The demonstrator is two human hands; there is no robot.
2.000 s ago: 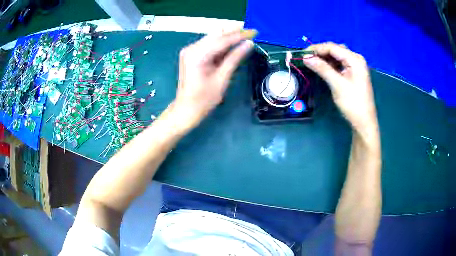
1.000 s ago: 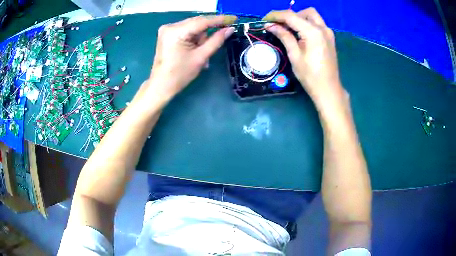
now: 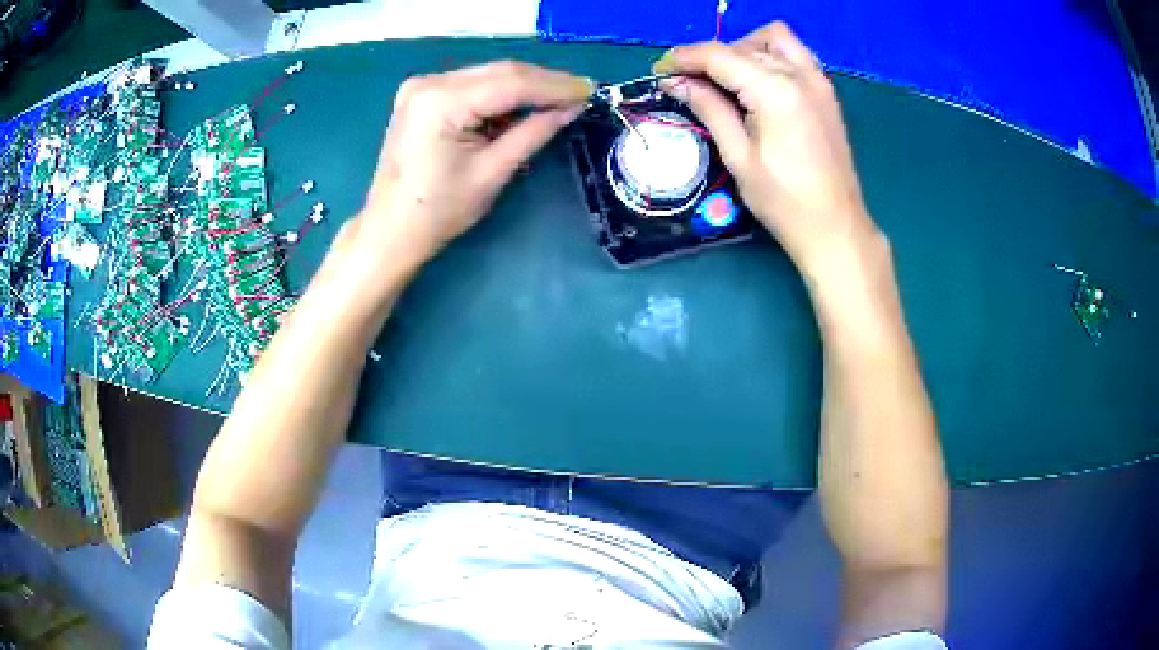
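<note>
A black housing (image 3: pixel 616 239) lies open on the dark green mat, turned slightly. A round silver-white speaker (image 3: pixel 661 158) sits in its middle, with white and red wires around it. A small blue-red round part (image 3: pixel 718 210) is at its lower right. A thin circuit board (image 3: pixel 627 89) is at the housing's far edge, seen nearly edge-on. My left hand (image 3: pixel 464 159) pinches the board's left end. My right hand (image 3: pixel 778 133) pinches its right end and covers the housing's upper right. Both hands have yellowish fingertips. Whether the board is seated is hidden.
Piles of green boards with red and white wires (image 3: pixel 238 210) lie at the left, partly on a blue sheet. Another blue sheet (image 3: pixel 941 76) covers the far right side. A single small board (image 3: pixel 1092 305) lies at the right. A cardboard box (image 3: pixel 104 470) stands below the bench at left.
Both hands have come together on the board at the housing's far edge; two seconds ago they were wider apart. The housing has turned slightly since one second ago. The view has shifted.
</note>
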